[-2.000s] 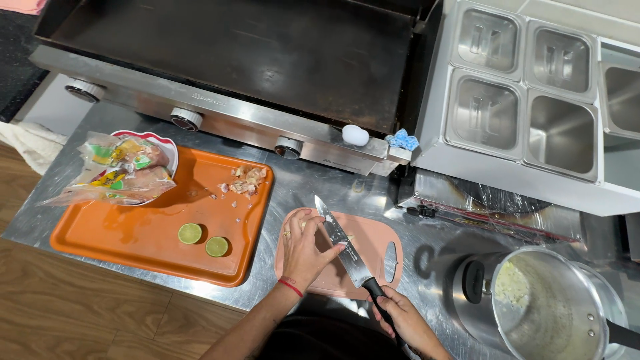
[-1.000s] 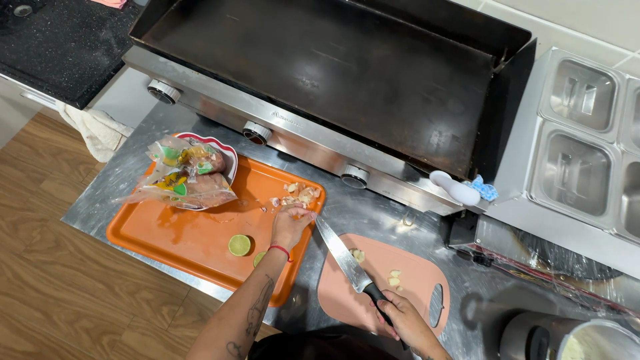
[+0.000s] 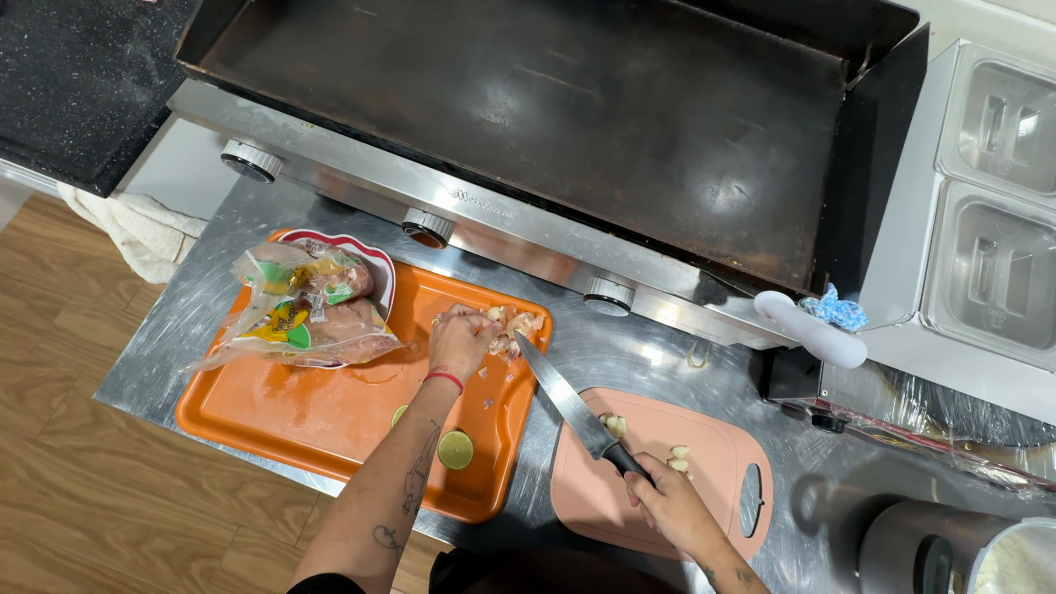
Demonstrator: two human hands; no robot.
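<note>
My left hand [image 3: 460, 342] reaches over the orange tray [image 3: 330, 429], its fingertips at a pile of garlic skins and cloves [image 3: 516, 326]; whether it pinches anything is hidden. My right hand [image 3: 664, 495] grips the black handle of a kitchen knife [image 3: 569, 404], whose blade points to the pile, its tip over the tray's right rim. Under the knife lies a pink cutting board [image 3: 635, 511] with peeled garlic pieces [image 3: 679, 459]. A halved lime [image 3: 455, 450] sits on the tray, another half partly behind my left forearm. Plastic bags of raw meat [image 3: 318, 309] rest in a red-rimmed bowl [image 3: 384, 276].
A flat-top griddle [image 3: 528, 124] with knobs runs behind the tray. A white handled object [image 3: 810, 328] and a blue-white cloth [image 3: 835, 309] sit at its right corner. Lidded steel pans [image 3: 994, 264] stand at right, a metal pot [image 3: 916, 549] at lower right. A towel [image 3: 136, 227] hangs at left.
My left hand has moved from above the cutting board to the garlic pile on the tray. The knife stays in my right hand. The view has shifted left.
</note>
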